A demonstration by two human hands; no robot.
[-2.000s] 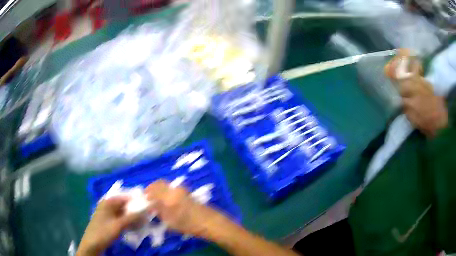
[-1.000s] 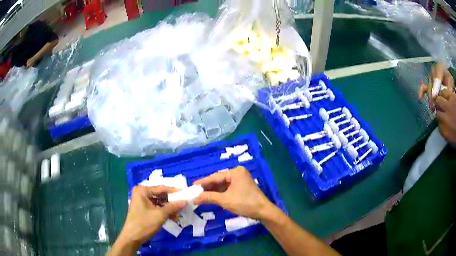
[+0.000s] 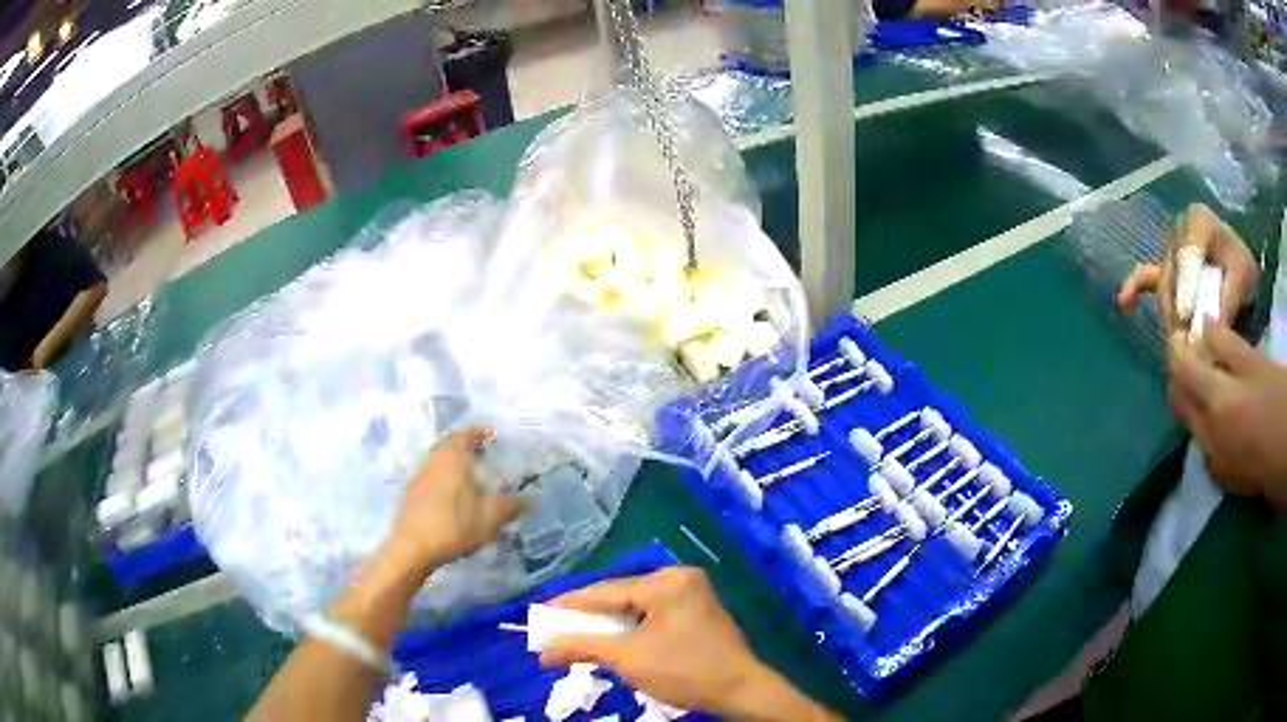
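Note:
My right hand (image 3: 663,642) holds a white housing (image 3: 572,628) above the near blue tray (image 3: 494,621); a thin pale pin sticks out of its left end. My left hand (image 3: 459,508) is at the opening of the large clear plastic bag (image 3: 318,381), fingers apart, with nothing visible in it. Pale rectangular parts (image 3: 565,511) show through the bag beside its fingers. White fittings (image 3: 576,691) lie in the near tray, which the frame's lower edge cuts off.
A second blue tray (image 3: 882,663) holds T-shaped parts in rows. A bag of cream parts (image 3: 607,282) lies behind, near a metal upright (image 3: 826,169) and a hanging chain (image 3: 671,155). Another worker's hands (image 3: 1214,353) hold white parts at the right. White housings (image 3: 141,451) stand at the left.
My left hand has left the white housing and moved up to the large bag. My right hand keeps the housing. The view has tilted up, showing more of the background.

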